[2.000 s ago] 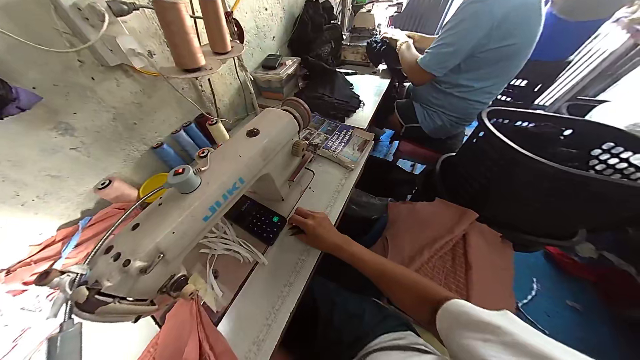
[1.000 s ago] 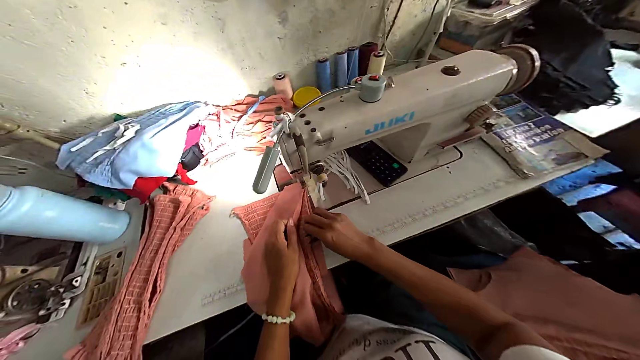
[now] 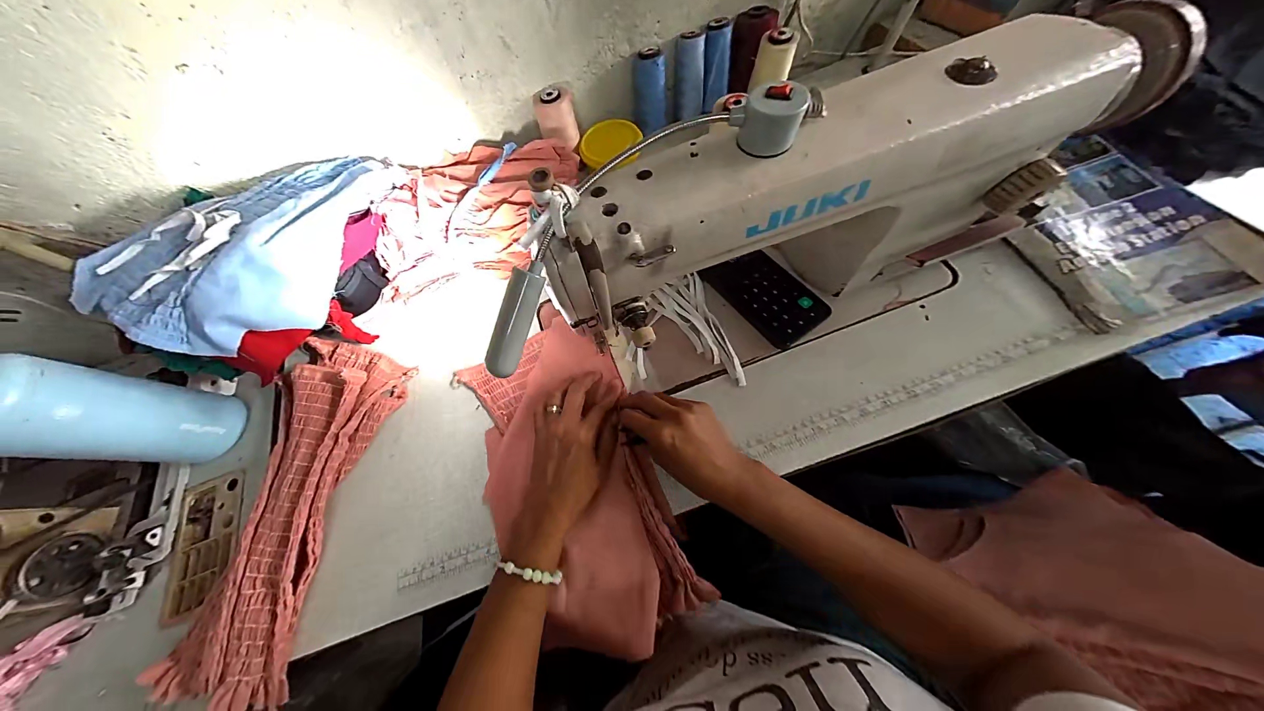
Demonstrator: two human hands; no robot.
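A salmon-pink fabric piece (image 3: 583, 553) lies under the needle area of a Juki sewing machine (image 3: 869, 148) and hangs over the table's front edge. My left hand (image 3: 573, 444), with a ring and a beaded bracelet, rests on it, fingers spread near the presser foot. My right hand (image 3: 681, 434) pinches the fabric's gathered right edge just in front of the foot. The fingertips of both hands are close together. A grey gooseneck lamp (image 3: 514, 321) hangs left of the needle. White strips (image 3: 701, 321) and a black calculator or phone (image 3: 765, 296) lie under the machine arm.
Gathered salmon strips (image 3: 296, 494) lie on the left of the table, beside a light blue bottle (image 3: 118, 410). Behind are a blue garment pile (image 3: 247, 267), a yellow lid (image 3: 609, 143) and thread spools (image 3: 691, 74). More salmon fabric (image 3: 1076, 573) lies at lower right.
The view has swung left and closer to the needle. My right hand has gone from the table by the calculator or phone to the fabric. Since a second ago both hands remain at the fabric.
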